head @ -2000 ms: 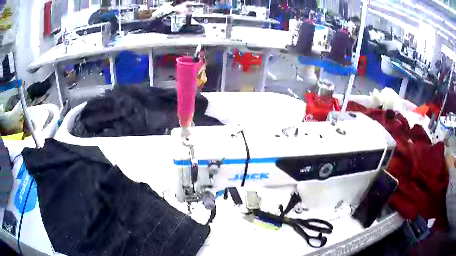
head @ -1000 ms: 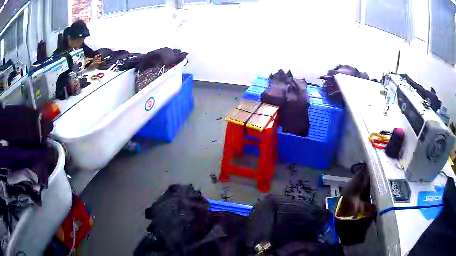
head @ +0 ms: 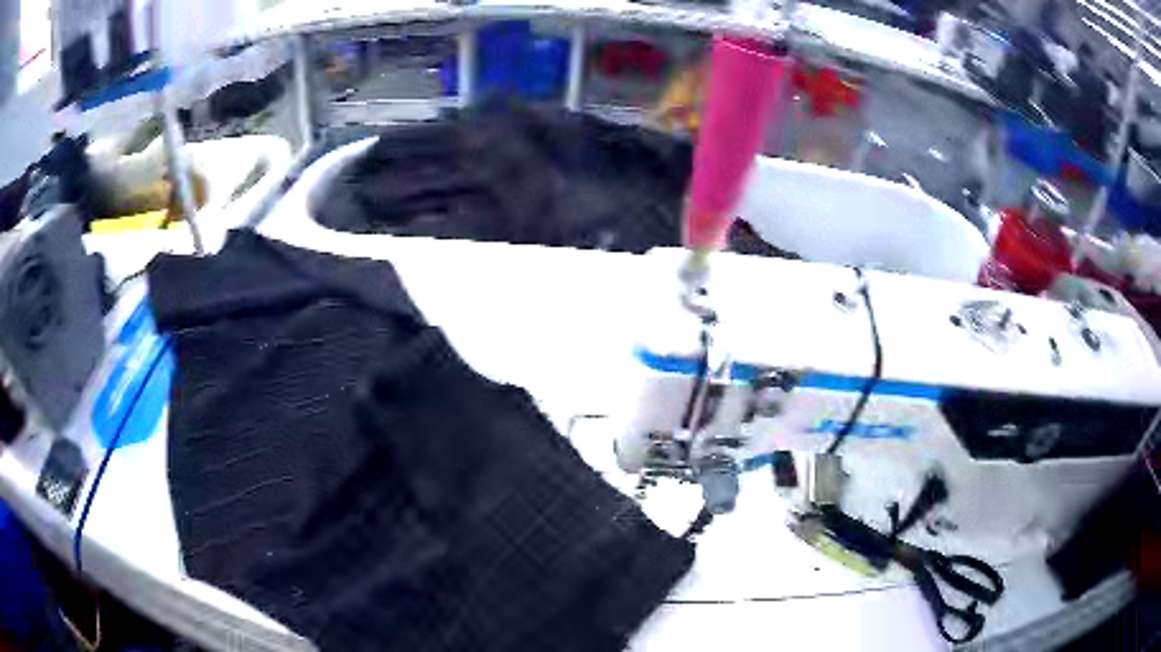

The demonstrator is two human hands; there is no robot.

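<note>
Neither of my hands is in the picture. A dark checked garment panel with thin pale lines lies on the white table, left of the needle area, and runs off the bottom edge. The white lockstitch machine has a blue stripe and blurred lettering. Its presser foot and needle area is just beyond the panel's right side. Black fabric shears lie at the right by the machine head. Yellow-green thread snips lie beside them, partly overlapped.
A blurred pink thread cone stands above the machine head. A dark garment pile fills a white trough behind. A grey box with a round fan grille and a small dark square object are at the left. A red object is back right.
The view swung from the machine to the aisle with the red stool and blue crates, and is now back at the machine. Against the oldest frame, machine and panel sit further right.
</note>
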